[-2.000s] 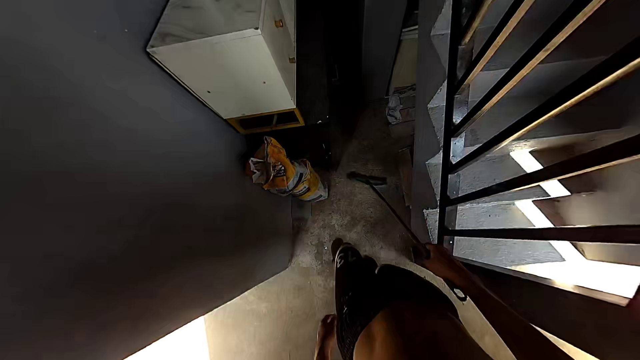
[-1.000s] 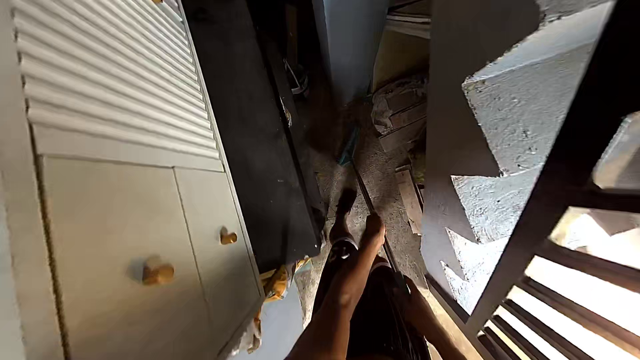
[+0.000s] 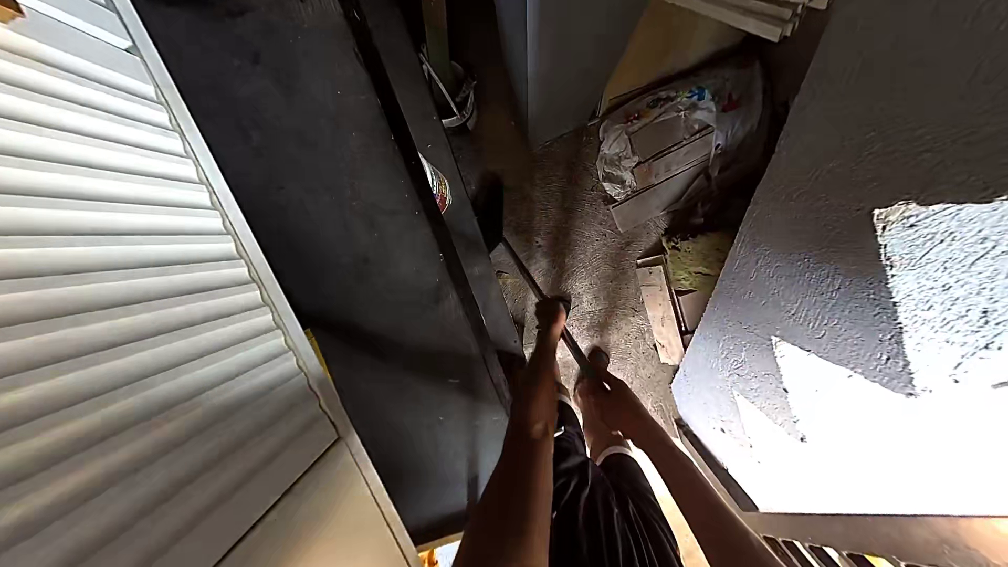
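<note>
My left hand point(image 3: 550, 316) is closed around the upper middle of a thin broom handle point(image 3: 523, 269). Lower and to the right, my right hand point(image 3: 602, 390) grips the same handle near its end. The dark broom head point(image 3: 490, 213) lies in shadow on the rough concrete floor point(image 3: 587, 236), beside the edge of a dark panel point(image 3: 378, 260); its bristles are hard to make out. My feet are just below and beside my hands.
A white louvred cabinet point(image 3: 134, 299) fills the left. A bucket point(image 3: 459, 98) and a printed tub point(image 3: 437, 187) stand by the panel. At right are a plastic bag point(image 3: 618, 157) with wood pieces, a loose board point(image 3: 660, 311) and the stair's concrete side point(image 3: 819, 268).
Two seconds ago only my right hand was seen on the handle; now both hold it. The broom head has moved left, to the dark panel's edge. The view has moved forward past the cabinet.
</note>
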